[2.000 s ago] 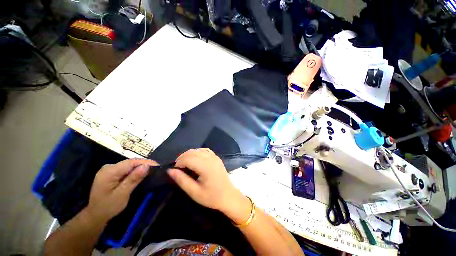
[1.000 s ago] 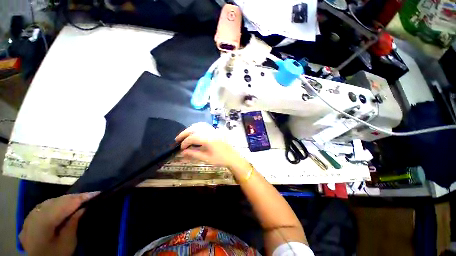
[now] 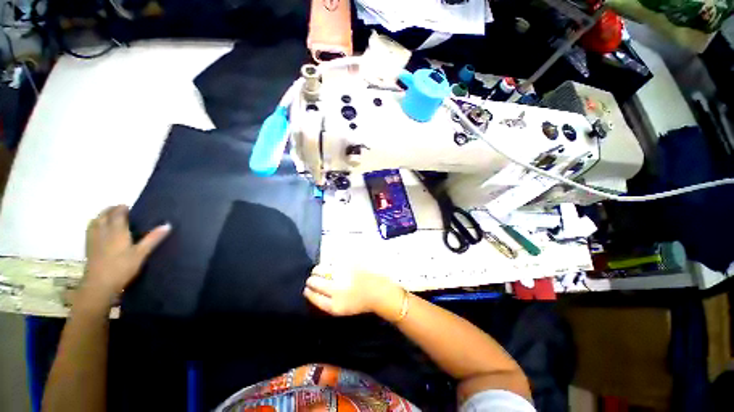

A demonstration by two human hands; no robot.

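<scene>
A large dark garment panel [image 3: 181, 189] lies spread from the needle area over the table's front edge, with a darker piece [image 3: 253, 257] showing on it. My left hand [image 3: 117, 249] lies at the panel's left edge, thumb apart from the fingers. My right hand [image 3: 342, 291] is at the panel's right edge near the table front, its fingers curled at the cloth edge. The presser foot area of the white sewing machine [image 3: 386, 133] is at the panel's upper right; the needle is too small to make out.
A smartphone [image 3: 389, 203] with lit screen, black-handled shears [image 3: 460, 228], a slim metal tool [image 3: 501, 245] and a green stick [image 3: 521, 240] lie right of the needle area. A salmon-coloured device [image 3: 330, 30] stands behind the machine head. A red item [image 3: 534, 289] is at the front edge.
My left hand has moved up from below the table edge onto the panel and let go of the cloth strip. My right hand has moved down towards the front edge. The panel lies flatter.
</scene>
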